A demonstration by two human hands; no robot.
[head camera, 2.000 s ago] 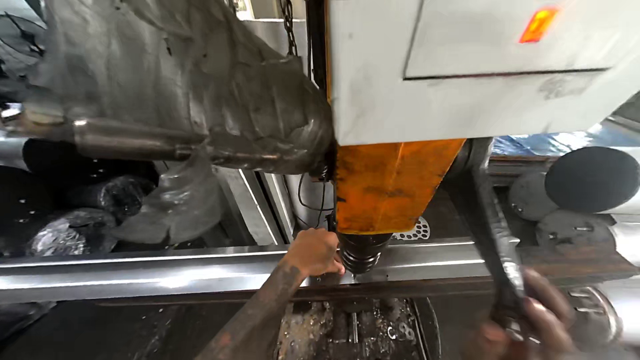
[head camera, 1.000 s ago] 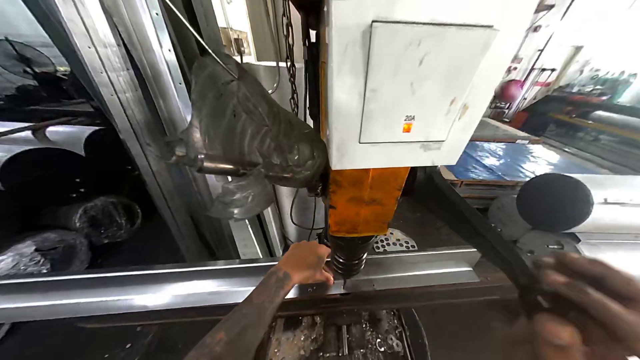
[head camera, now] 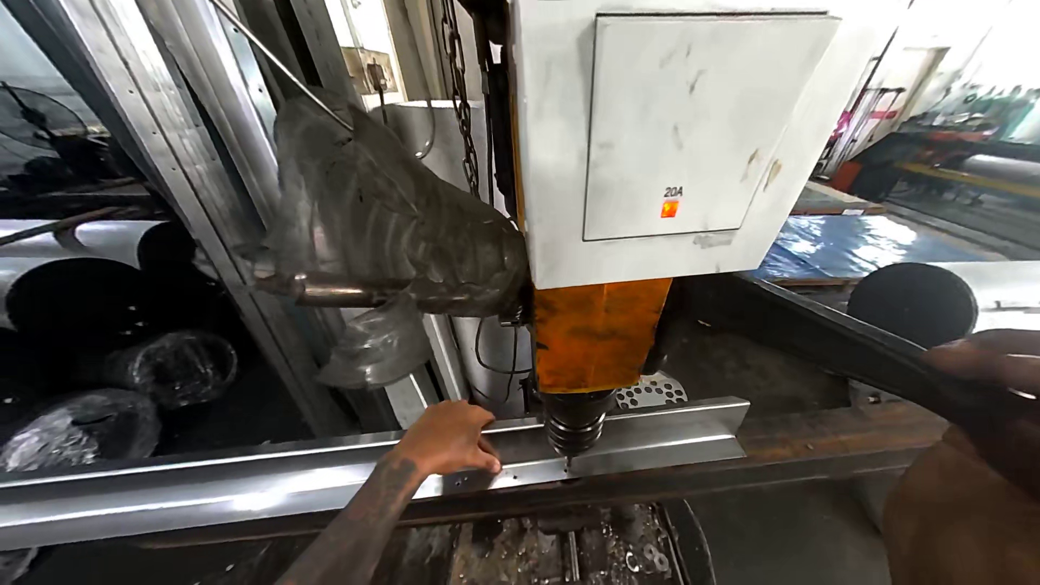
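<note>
A drilling machine with a white housing [head camera: 650, 146] and an orange lower part [head camera: 601, 333] stands ahead of me. Its dark chuck [head camera: 575, 422] points down, and a thin bit [head camera: 569, 465] meets the lower flange of a long bent sheet-metal profile [head camera: 650, 443]. My left hand [head camera: 455, 439] grips the profile's edge just left of the chuck, thumb on the flange near small holes. At the right edge my right hand [head camera: 967, 422], partly cut off and blurred, is closed around the end of a long dark lever [head camera: 821, 325] that runs to the machine.
A plastic-wrapped machine part [head camera: 390, 219] and a hanging chain [head camera: 461, 97] are left of the housing. Below the profile lies a dirty machine base [head camera: 569, 544] with metal washers. Tall metal profiles [head camera: 203, 162] lean at the left; a black round end [head camera: 912, 305] is at the right.
My right hand and the lever's end have moved up and to the right. My left hand remains on the profile beside the chuck. The view has shifted, showing more of the housing.
</note>
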